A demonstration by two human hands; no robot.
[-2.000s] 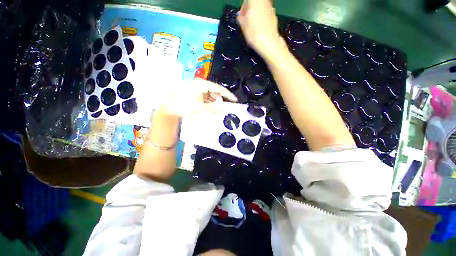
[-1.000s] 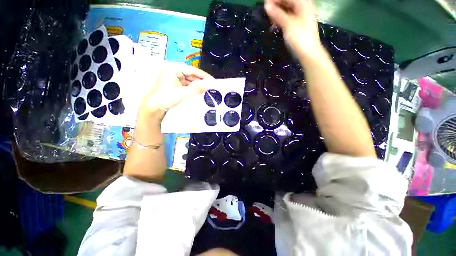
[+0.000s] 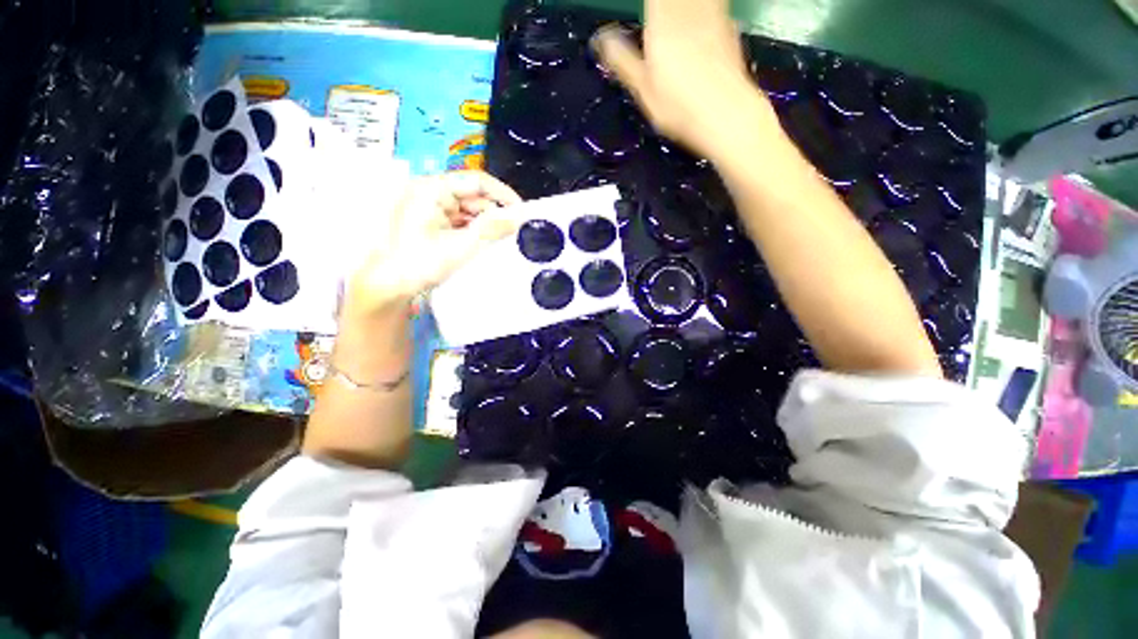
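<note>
My left hand (image 3: 431,237) holds a white backing sheet (image 3: 481,300) by its left part, over the left side of the tray. Several round black pads (image 3: 553,288) show on its right half. My right hand (image 3: 680,69) reaches over the far edge of the black blister tray (image 3: 861,237). It is partly cut off by the top of the picture, and I cannot tell whether it holds anything. Round black parts (image 3: 669,290) sit in the tray pockets.
At left, more backing sheets with black pads (image 3: 243,194) lie on the blue printed covering (image 3: 437,75). Clear crinkled film (image 3: 100,250) lies further left, above a brown carton (image 3: 175,456). A grey fan (image 3: 1117,318) stands at right beside pink and white items.
Over the last second my right hand has moved left along the tray's far edge. The held backing sheet has tilted, its right end rising slightly.
</note>
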